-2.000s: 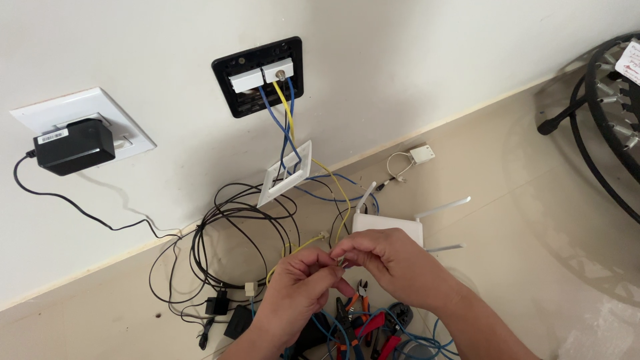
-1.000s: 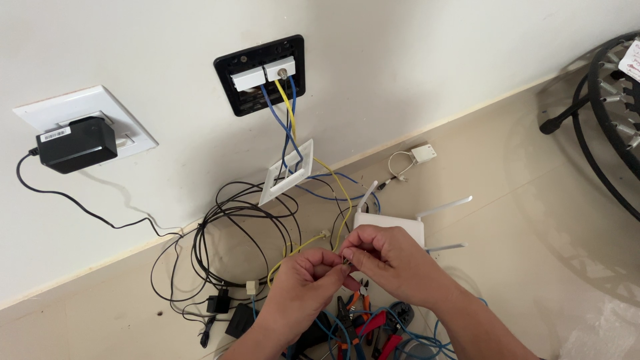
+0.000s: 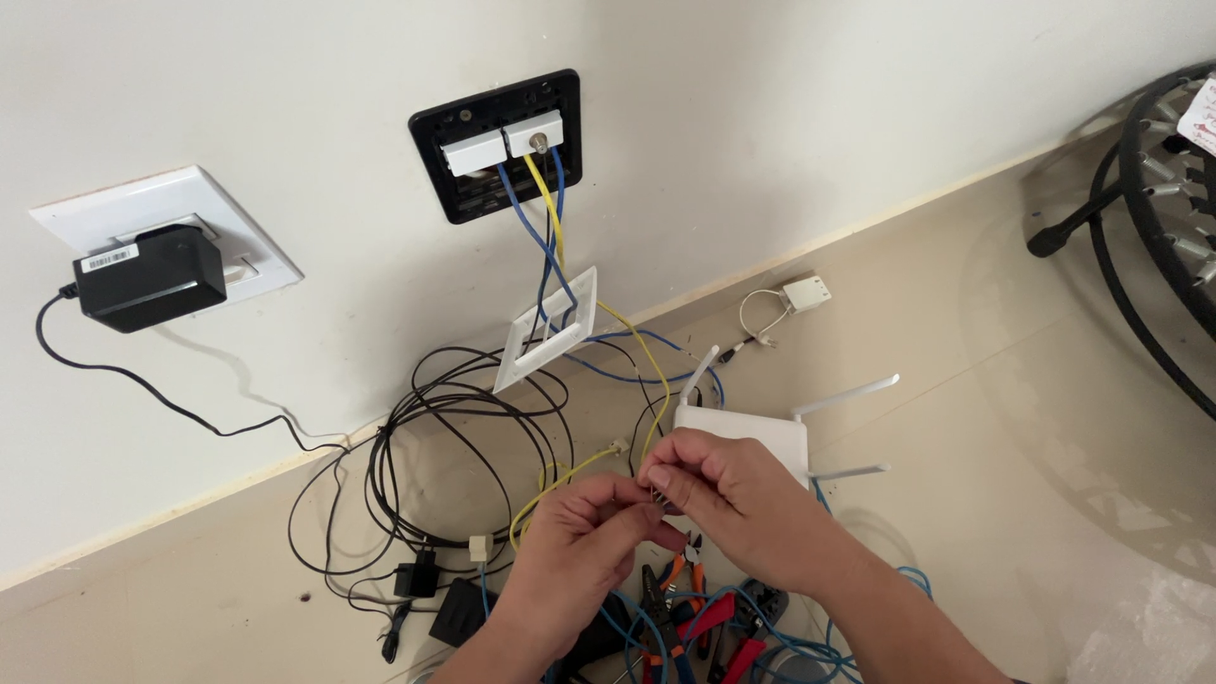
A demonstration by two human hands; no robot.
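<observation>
My left hand (image 3: 589, 532) and my right hand (image 3: 731, 499) meet above the floor, fingertips pinching the thin wire ends (image 3: 659, 496) of a cable; its exact run is hidden by the fingers. Just behind my right hand lies a white router (image 3: 750, 434) with raised antennas. Below my hands are orange-handled cutters (image 3: 693, 560), red-handled tools (image 3: 711, 616) and light blue network cable (image 3: 807, 651). A yellow cable (image 3: 655, 366) hangs from the open wall box and passes behind my hands.
On the wall are a black box frame (image 3: 494, 195) with white jack modules and a power adapter (image 3: 152, 280) in an outlet. A white cover plate (image 3: 551, 350) hangs on the cables. Coiled black cable (image 3: 380, 475) lies left, a small white adapter (image 3: 806, 294) behind, a black round frame with springs (image 3: 1130, 180) right.
My hands stay together at nearly the same place, with the fingers shifting slightly around the wire ends. Nothing else has plainly moved.
</observation>
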